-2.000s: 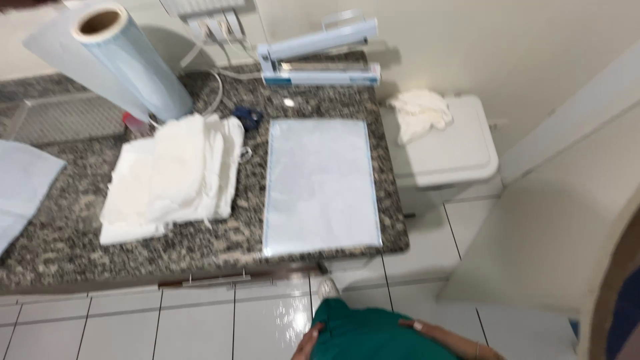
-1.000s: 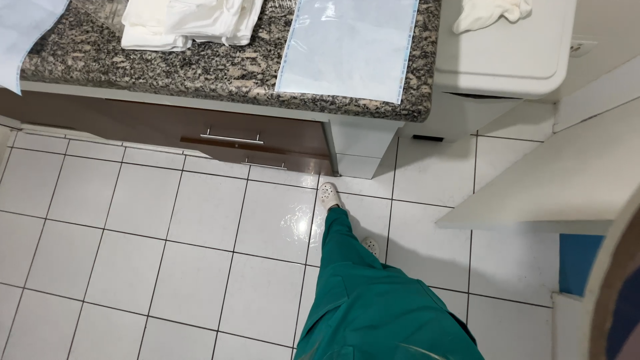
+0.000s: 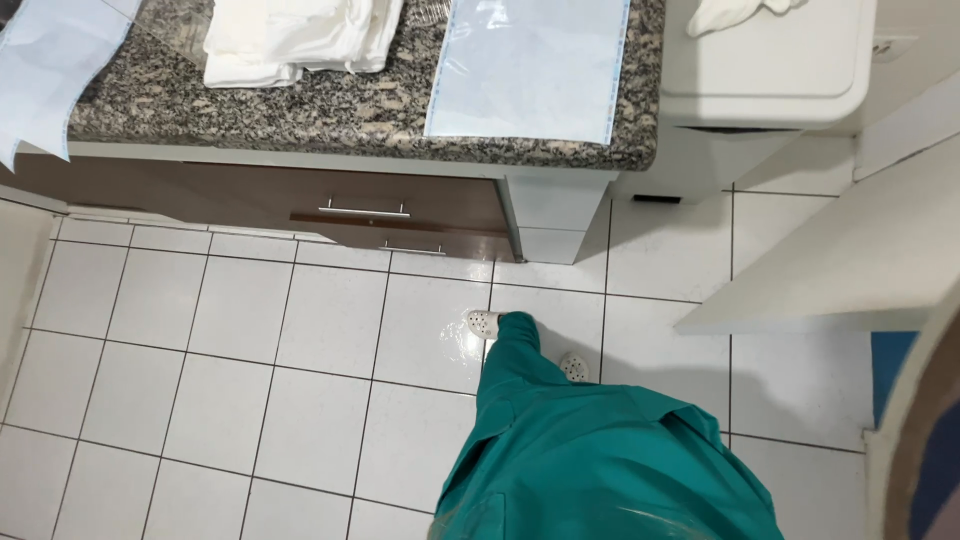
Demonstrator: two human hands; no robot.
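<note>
Neither my left hand nor my right hand shows in the head view, so what they hold or touch is hidden. My body in green scrubs (image 3: 600, 465) fills the lower middle, above a white perforated clog (image 3: 484, 324) on the tiles. On the granite countertop (image 3: 337, 120) lies a flat light-blue and clear pouch (image 3: 529, 75), close to the right end. Left of it is a stack of folded white cloths (image 3: 300, 37). A light-blue sheet (image 3: 60, 67) hangs over the counter's front edge at the far left.
Brown drawers with metal handles (image 3: 365, 212) are under the counter. To its right stands a white lidded bin (image 3: 765, 67) with a white glove or cloth (image 3: 731, 15) on the lid. A pale panel (image 3: 840, 262) juts in from the right over the tiled floor.
The view has swung down from the countertop to the floor. My hands, at the green clothing two seconds ago, are out of view. The clogs and trouser legs are at a different angle now.
</note>
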